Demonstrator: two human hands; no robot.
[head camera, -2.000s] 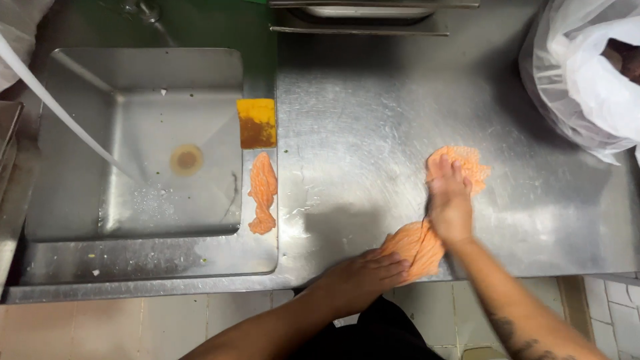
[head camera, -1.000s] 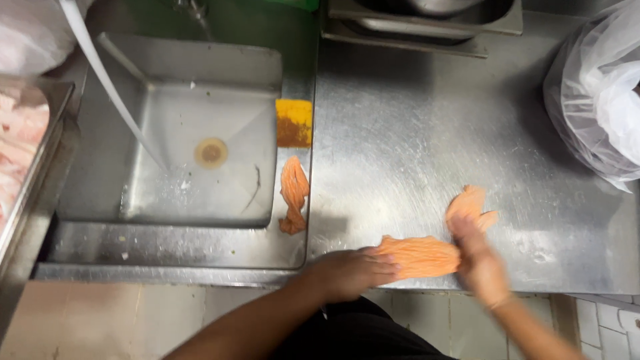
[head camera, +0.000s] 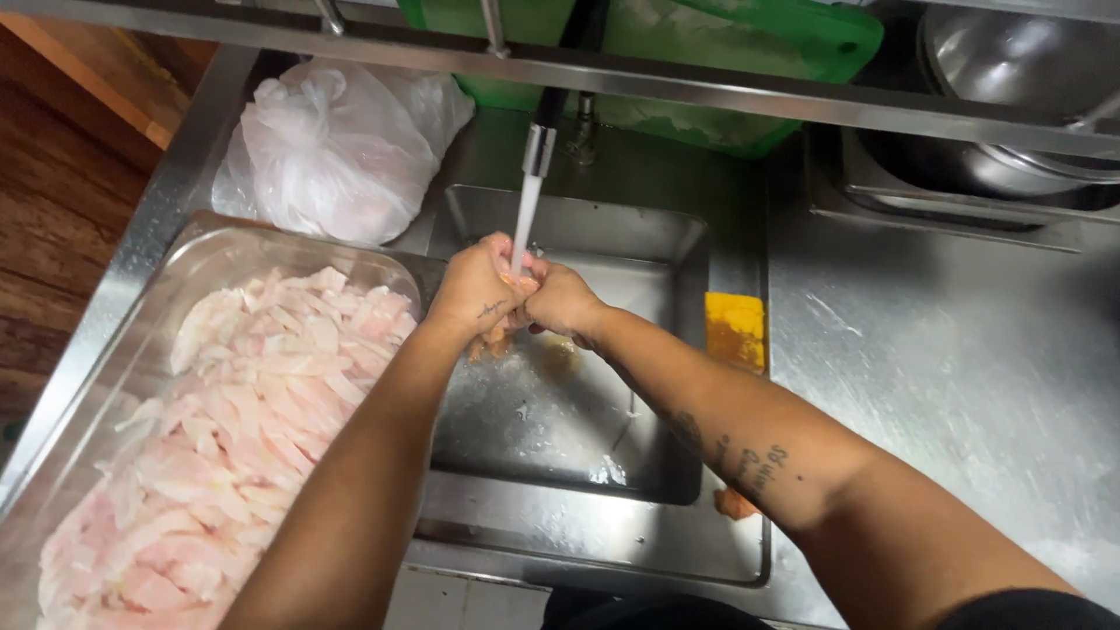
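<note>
Both my hands meet over the steel sink (head camera: 577, 437), under water running from a black faucet with a metal tip (head camera: 539, 150). My left hand (head camera: 472, 293) and my right hand (head camera: 560, 297) are closed around a wet orange cloth (head camera: 492, 343), part of which hangs below the fingers. Most of the cloth is hidden by the hands. A yellow sponge (head camera: 736, 331), stained brown, lies on the sink's right rim. Another orange cloth (head camera: 735, 504) shows partly beside my right forearm.
A clear tub (head camera: 197, 254) of sliced raw, pale pink meat stands left of the sink, with a knotted plastic bag (head camera: 337, 157) behind it. A metal rail (head camera: 700, 98) crosses above, before a green board (head camera: 726, 52). Metal bowls (head camera: 1006, 166) stand back right on the steel counter (head camera: 919, 367).
My hands have moved left from the counter, where they pressed on orange cloth, into the stream over the sink, and now hold orange cloth together. The view has swung left.
</note>
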